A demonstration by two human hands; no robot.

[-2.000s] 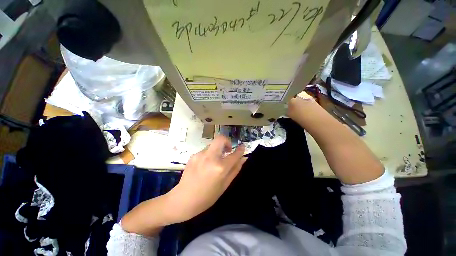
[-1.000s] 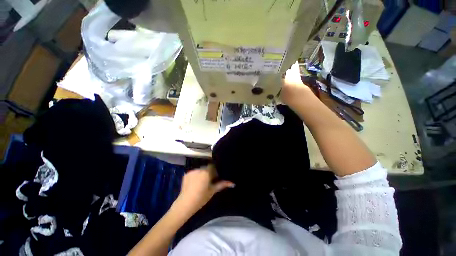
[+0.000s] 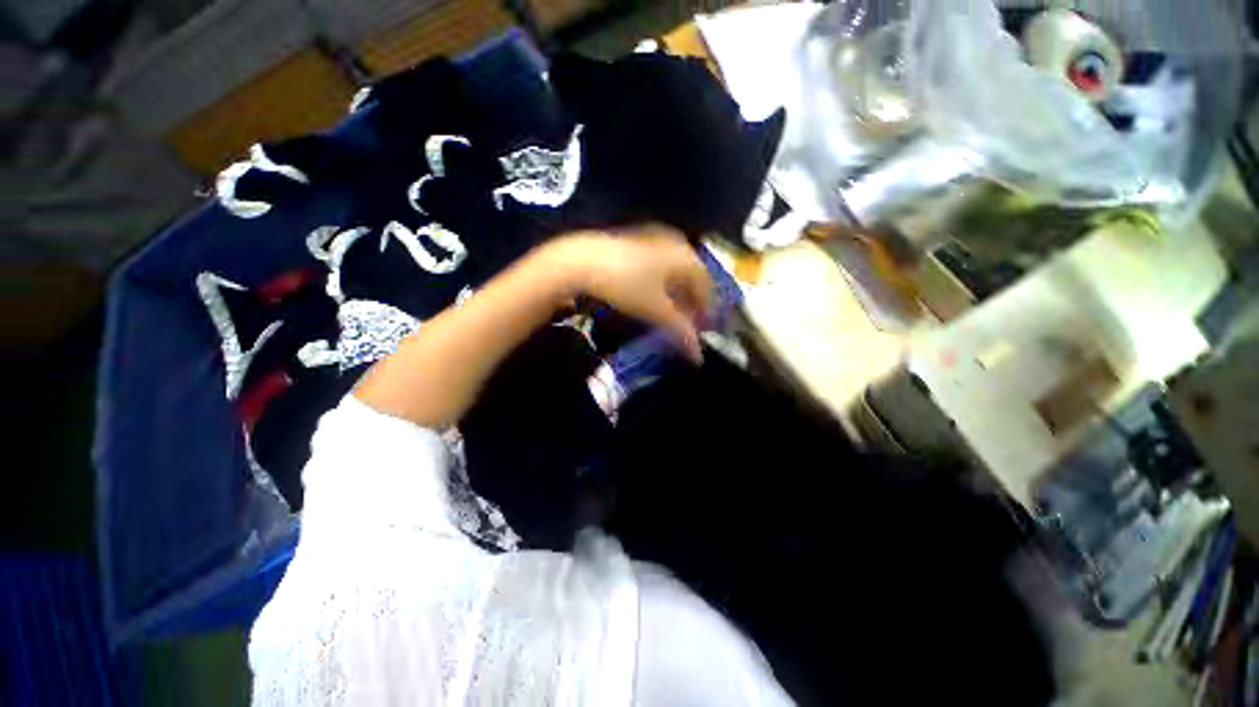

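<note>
My left hand is blurred, reaching over the rim of the blue bin with curled fingers. It is at the upper edge of a large black garment piece; I cannot tell if it grips the cloth. The black piece spreads from below the hand toward the lower right, over my lap. My right hand is not in view. The blue bin at the left holds a pile of black pieces with white lace edging and lace panels.
The cream machine bed is at the right, with a metal plate. A clear plastic bag with a thread cone is at the upper right. Pens stand at the lower right edge.
The view has swung left, toward the bin. My left hand has moved from the cloth before the machine to the bin's rim. My right hand has left the picture.
</note>
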